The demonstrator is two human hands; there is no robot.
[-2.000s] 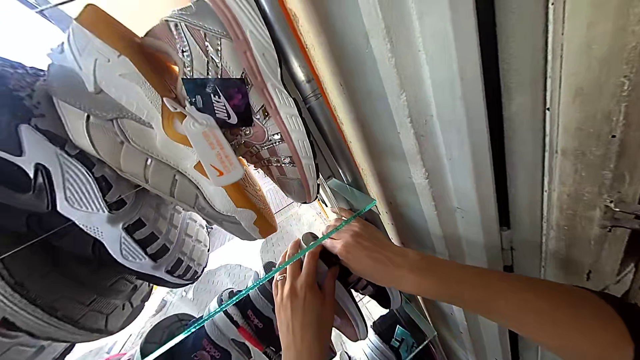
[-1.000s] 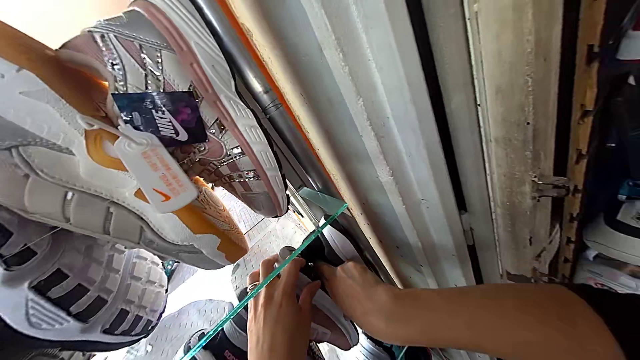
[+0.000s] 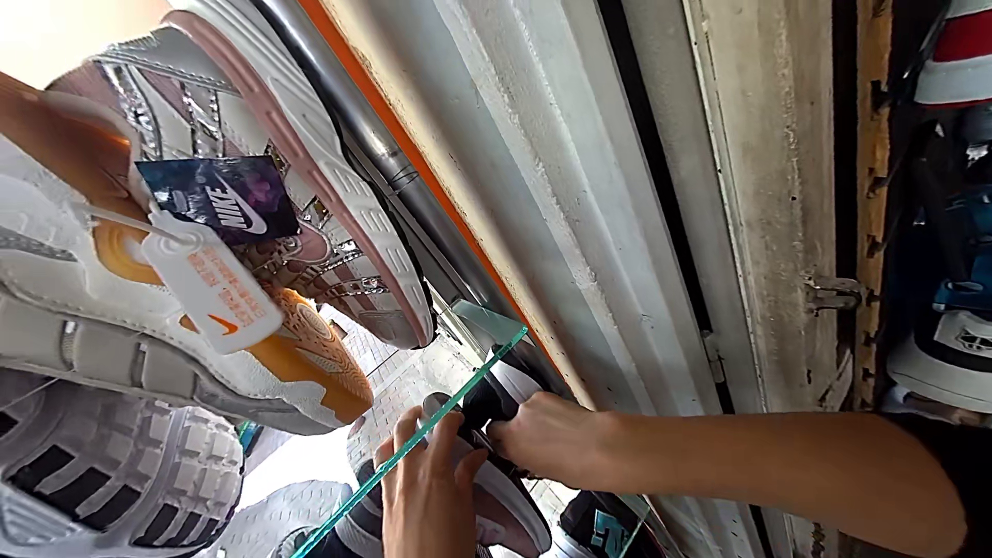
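Observation:
My left hand (image 3: 430,480) has its fingers curled over the heel and collar of a dark sneaker with a pale sole (image 3: 500,504), beyond the green edge of a glass shelf (image 3: 411,449). Beside it on the right, my right hand (image 3: 542,438) is closed at the opening of the same cluster of dark shoes; its fingertips are hidden, and what they pinch cannot be told. A black and white shoe (image 3: 515,380) stands just above my right hand.
Upper left hang a pink and silver Nike sneaker (image 3: 341,186) and a white and orange one (image 3: 310,364) with a tag (image 3: 213,283). A grey treaded sole (image 3: 147,465) lies below. A metal pole (image 3: 380,147) and corrugated panel (image 3: 542,186) run alongside. More shoes (image 3: 949,356) sit far right.
The view has shifted, bringing shoes at the far right into sight. Both hands stay at the dark shoes by the glass edge.

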